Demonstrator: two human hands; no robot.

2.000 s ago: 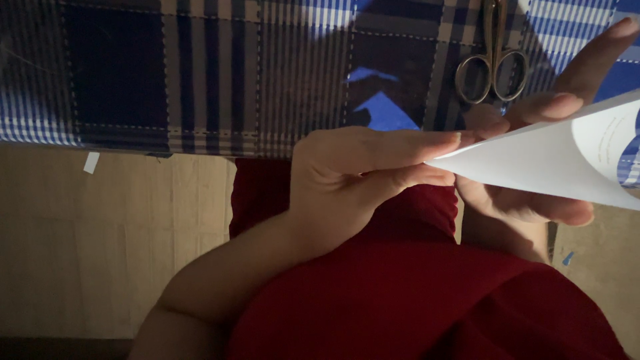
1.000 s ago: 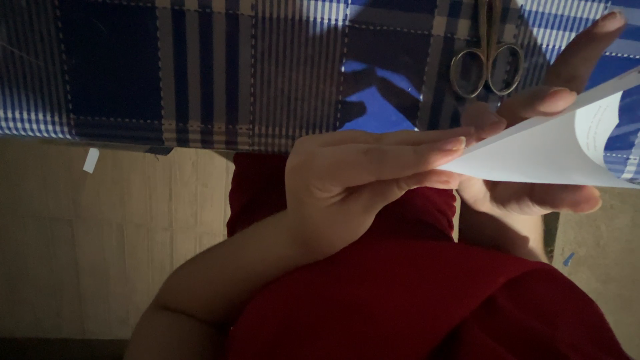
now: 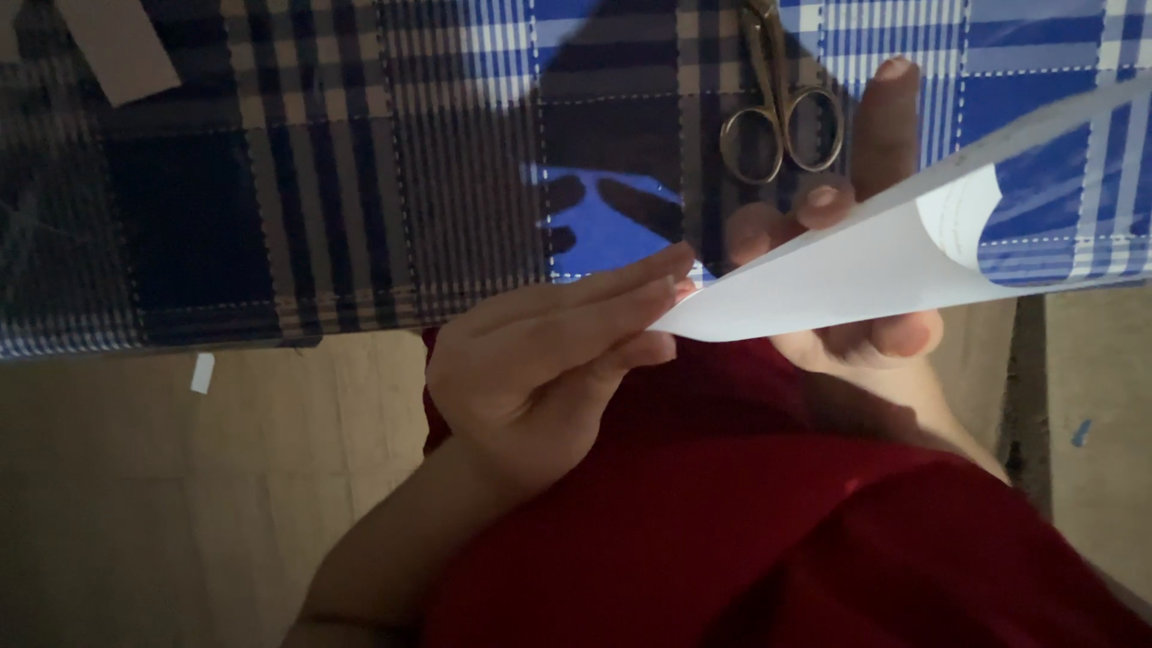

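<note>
A sheet of white paper (image 3: 810, 279), curved over into a cone-like fold, lies across the right half of the view. My left hand (image 3: 549, 360) pinches its narrow end between the thumb and the straight fingers. Behind and under the paper is my right hand (image 3: 864, 333), its palm partly hidden by the sheet; one finger stretches up past the upper edge, others are bent against that edge, and the thumb side shows below. Just above the right hand's fingers, a pair of metal scissors (image 3: 776, 117) rests on the cloth with its ring handles toward me.
A blue plaid tablecloth (image 3: 198, 216) with a glossy surface covers the table. At its upper left lies a flat pale strip (image 3: 121, 49). A small white paper scrap (image 3: 202, 373) and a small blue bit (image 3: 1081, 433) are on the floor below the table edge.
Both hands keep their hold on the folded paper, with only slight shifts of the fingers. The view has moved a little, bringing the pale strip into sight at the upper left.
</note>
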